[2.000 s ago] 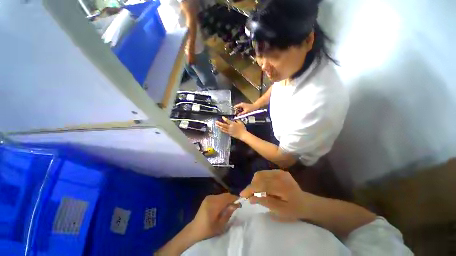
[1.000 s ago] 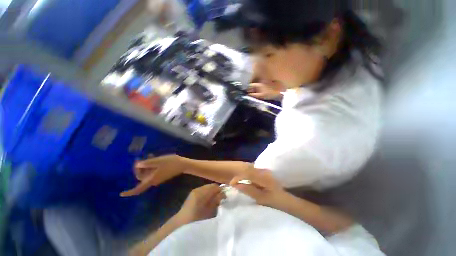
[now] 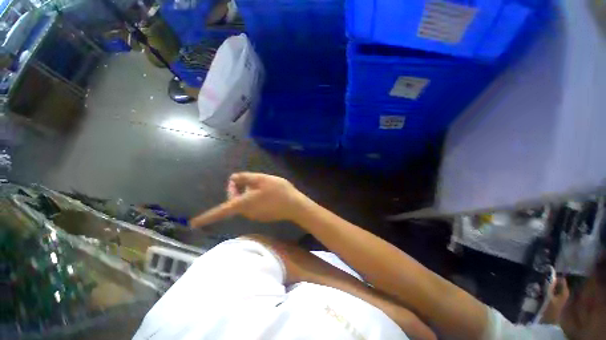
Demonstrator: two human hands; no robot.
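Note:
Neither of my hands shows. One of my forearms, below a white sleeve, runs to the lower right and passes behind another person's outstretched arm. The thin white lead seen earlier is not visible. The other person's hand [image 3: 262, 197] is in front of me, with a finger pointing left. Stacked blue crates [image 3: 399, 80] with paper labels stand beyond it.
A white bag [image 3: 229, 83] stands beside the crates on the grey floor [image 3: 139, 126]. An open carton [image 3: 100, 292] and a white slotted tray [image 3: 174, 264] are at lower left. The bench [image 3: 505, 242] with parts is at right, beside a pale panel [image 3: 518, 126].
The view has swung left, away from the seated person and bench. My two hands, which held a small white lead, have left view. The other person's arm came in and still points left.

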